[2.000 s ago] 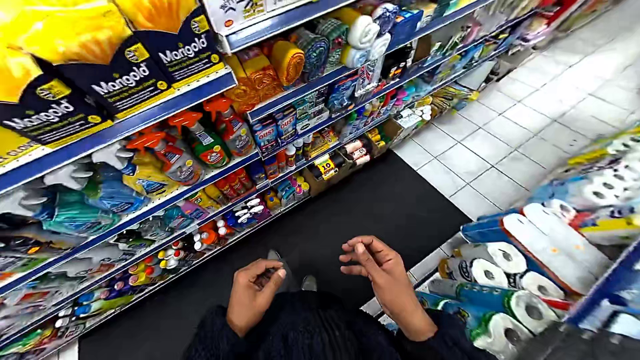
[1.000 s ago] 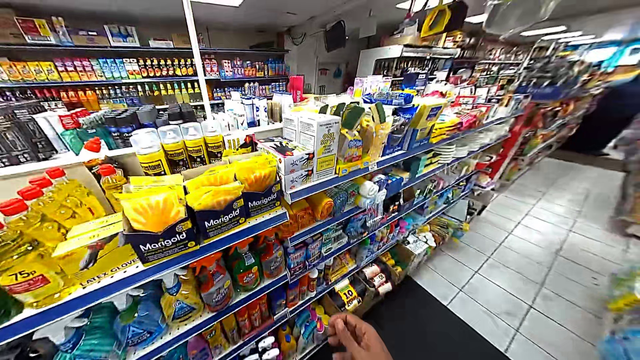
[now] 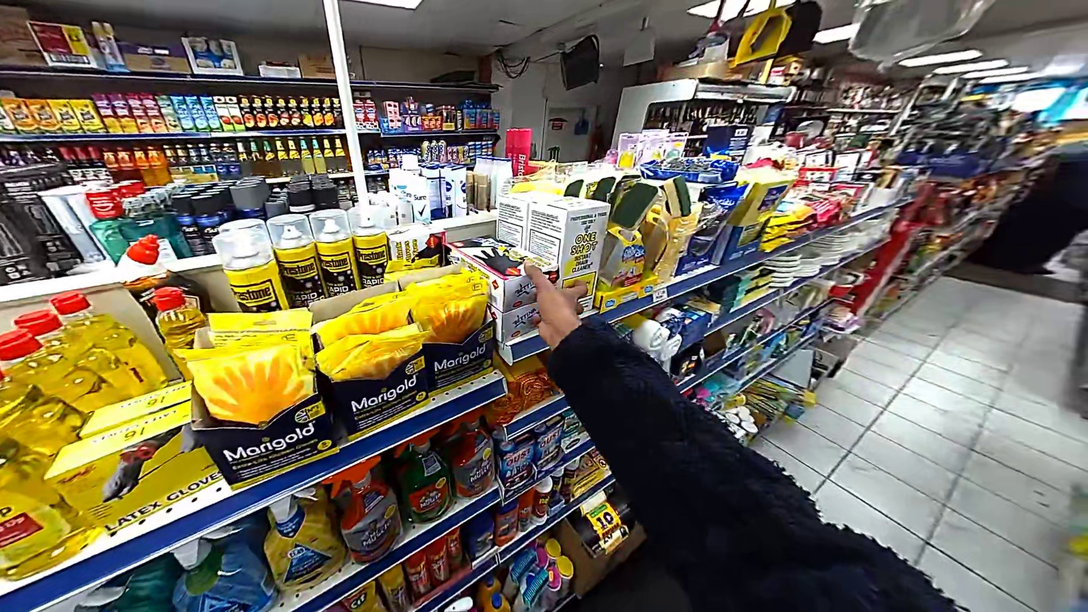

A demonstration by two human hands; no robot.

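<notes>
My right hand (image 3: 557, 308), in a dark fleecy sleeve, reaches to the top shelf. Its fingers are at the right end of a glove box (image 3: 501, 270) with a black glove pictured on it, which lies on a similar box; whether they grip it cannot be told. Just behind the hand stand white drain cleaner boxes (image 3: 568, 234). Left of it, yellow Marigold rubber gloves (image 3: 450, 306) fill dark display boxes. A yellow latex glove box (image 3: 132, 467) lies farther left. My left hand is out of view.
Spray bottles (image 3: 365, 514) line the shelf below. Yellow aerosol cans (image 3: 297, 259) and bottles of yellow liquid (image 3: 102, 340) stand along the top shelf. Sponge scourers (image 3: 633, 208) are to the right. A tiled aisle floor (image 3: 935, 416) runs along the right side.
My right hand has reached out to the glove box on the top shelf. My left hand, in view two seconds ago, is out of view. The view has tilted up from the floor.
</notes>
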